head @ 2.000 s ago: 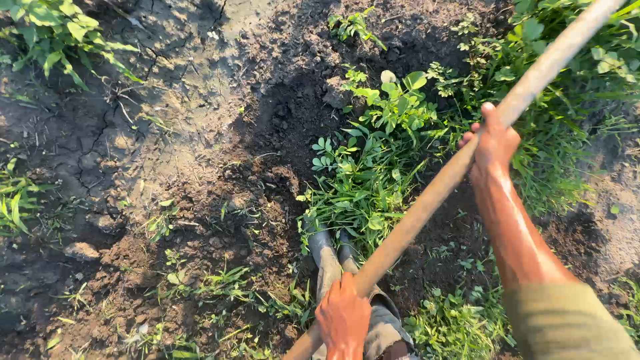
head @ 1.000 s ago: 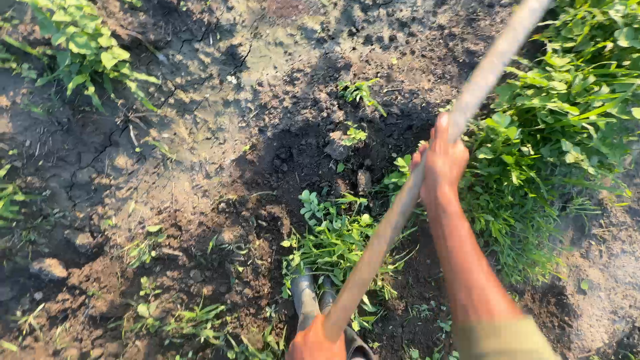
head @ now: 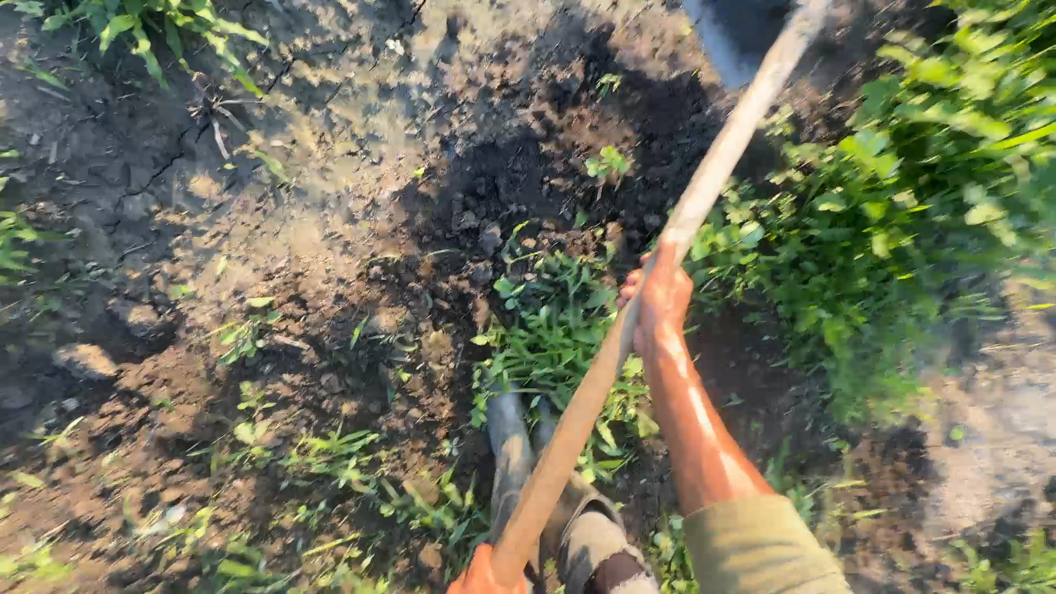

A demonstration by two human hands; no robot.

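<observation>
A long wooden handle (head: 590, 396) runs from the bottom middle up to the top right. My left hand (head: 485, 575) grips its lower end at the bottom edge, partly cut off by the frame. Farther up, my right hand (head: 662, 293) is closed around the shaft, its forearm in an olive sleeve. At the top right, a blurred grey metal blade (head: 719, 49) shows beside the handle's far end, partly out of view. Below the shaft are green weeds (head: 549, 330) on dark, loosened soil (head: 503, 186).
My rubber boots (head: 509, 437) stand among the weeds at bottom centre. Dense green plants (head: 866, 239) grow on the right. Another leafy plant (head: 153, 29) is at the top left, near cracked mud. Clods (head: 87, 360) and small weeds lie on the left.
The metal blade has come into view at the top right; neither earlier frame shows it. Both hands have stayed on the handle.
</observation>
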